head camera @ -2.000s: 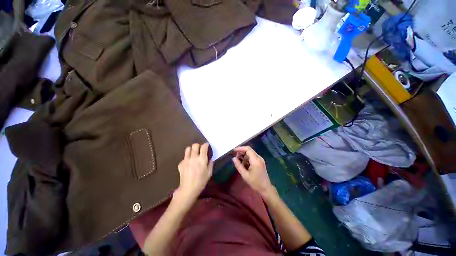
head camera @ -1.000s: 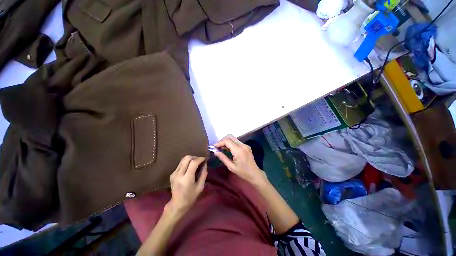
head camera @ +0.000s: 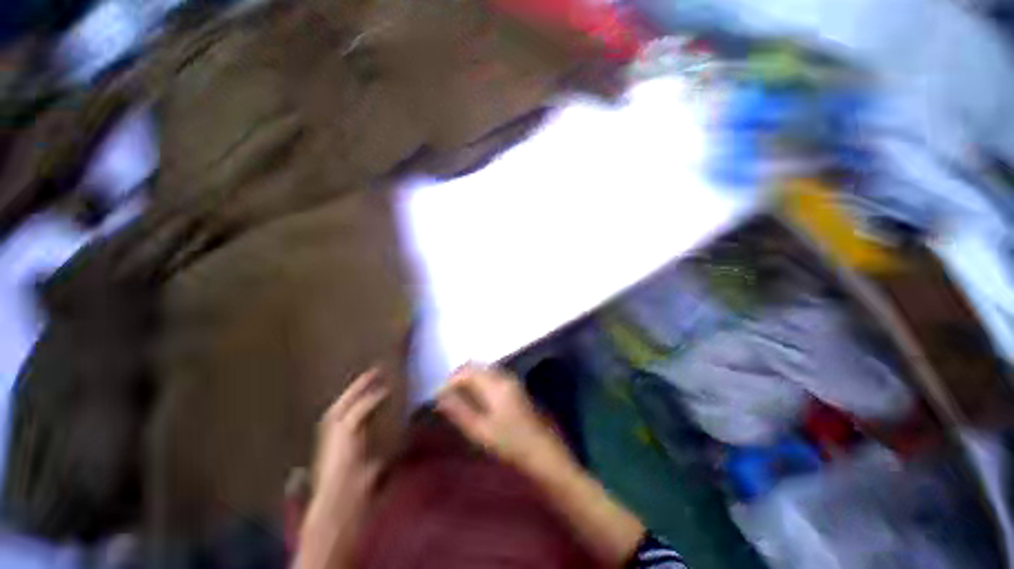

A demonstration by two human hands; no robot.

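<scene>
The picture is strongly blurred. A large brown coat [head camera: 256, 333] lies over the near left of the white table, its right edge beside my hands. My left hand [head camera: 354, 439] is at the coat's lower right corner, fingers bent over the cloth; the blur hides whether it grips the cloth. My right hand [head camera: 489, 411] is to the right of it, just off the coat's edge at the table's front, fingers curled. The blur hides whether it holds anything. The pocket flap and button cannot be made out.
More brown coats [head camera: 334, 89] lie at the far side of the white table [head camera: 567, 211]. A blurred blue object [head camera: 739, 128] stands at its far right. Below the table edge on the right are pale cloth [head camera: 767, 345], a yellow piece [head camera: 834, 222] and blue and clear plastic bags.
The view has shifted and blurred. My hands, which were close together at the coat's corner, are now a little further apart and lower left in the picture.
</scene>
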